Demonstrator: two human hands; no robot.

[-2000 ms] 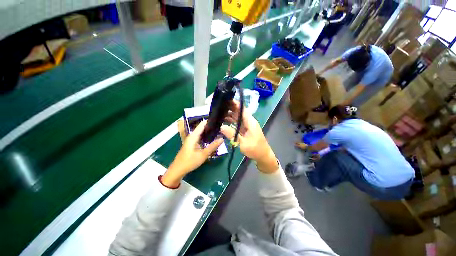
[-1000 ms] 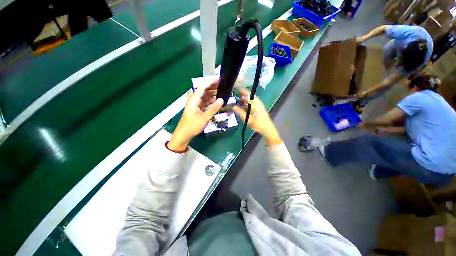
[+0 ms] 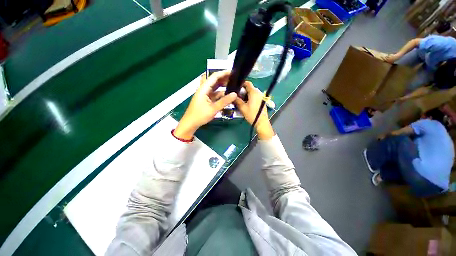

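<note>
The black electric screwdriver (image 3: 249,46) hangs upright, slightly tilted, with its black cord looping down on the right. My left hand (image 3: 209,102) is wrapped around its lower end. My right hand (image 3: 252,106) touches the lower end from the other side with its fingertips. The screwdriver's tip is hidden by my hands. Behind and below my hands is the white screw feeder (image 3: 216,64), mostly covered. The white work board (image 3: 135,180) lies on the green bench top, nearer to me.
A clear plastic bag (image 3: 272,61) lies right of the feeder. Behind it stand a blue bin (image 3: 300,46) and cardboard trays (image 3: 311,34). A white post (image 3: 226,30) rises behind the feeder. Two people work on the floor at right, near a carton (image 3: 357,80) and a blue bin (image 3: 345,120).
The view has tilted down and shifted, and the yellow balancer and hook have left the picture. Both hands have closed in around the screwdriver's lower end.
</note>
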